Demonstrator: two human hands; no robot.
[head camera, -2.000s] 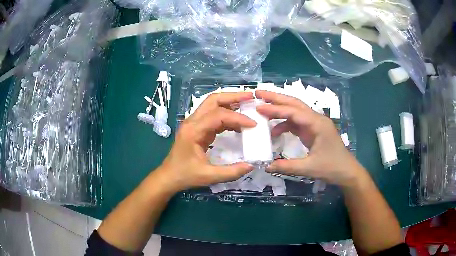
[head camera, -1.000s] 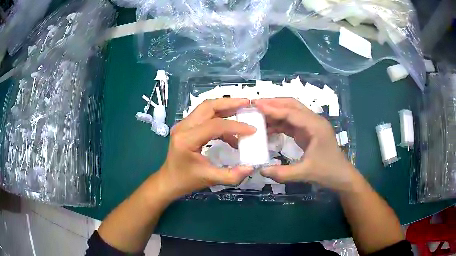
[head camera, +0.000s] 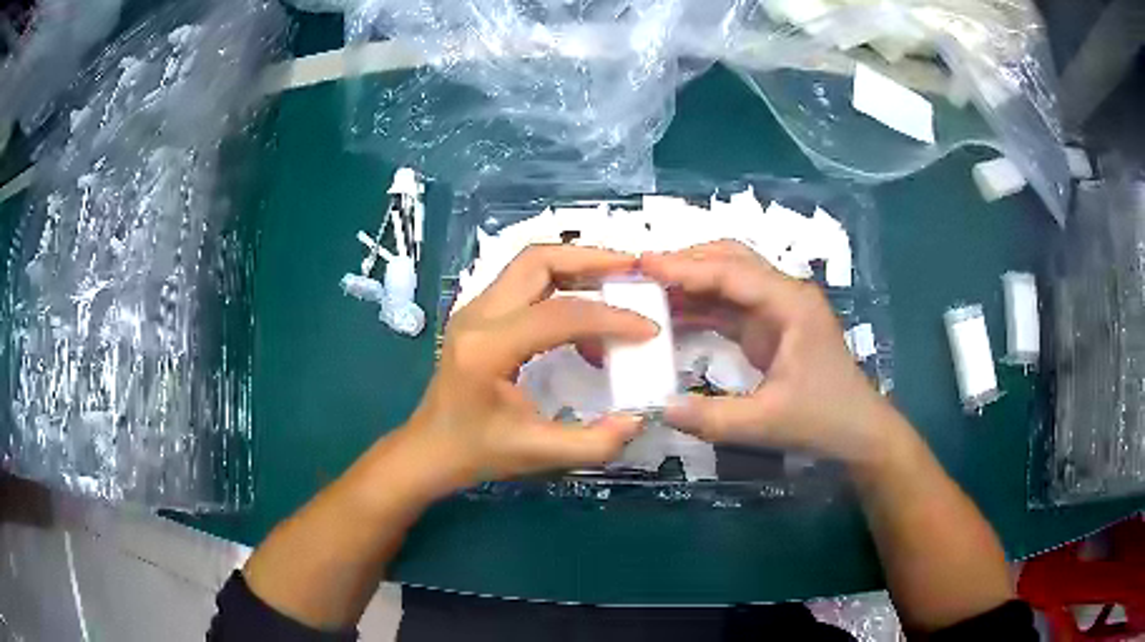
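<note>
A white oblong block (head camera: 640, 357) is held upright over the middle tray (head camera: 553, 492). My left hand (head camera: 527, 364) grips it with the thumb at its lower end and fingers at its top and across its face. My right hand (head camera: 766, 357) holds it from the other side, fingertips at the top and thumb at the lower end. A thin clear edge shows at the block's lower end; detail there is blurred. Small white sheets (head camera: 772, 238) lie heaped in the clear tray, partly hidden by both hands.
Stemmed parts (head camera: 399, 282) lie loose left of the middle tray. The left clear tray (head camera: 126, 326) holds many more. Two white oblong units (head camera: 971, 357) stand at the right, beside the right clear tray (head camera: 1105, 351). Crumpled clear bags (head camera: 515, 94) lie at the back. A red stool (head camera: 1086, 589) shows lower right.
Both hands keep hold of the block. The block and fingertips have shifted slightly, and the block's top sits a little lower than two seconds ago.
</note>
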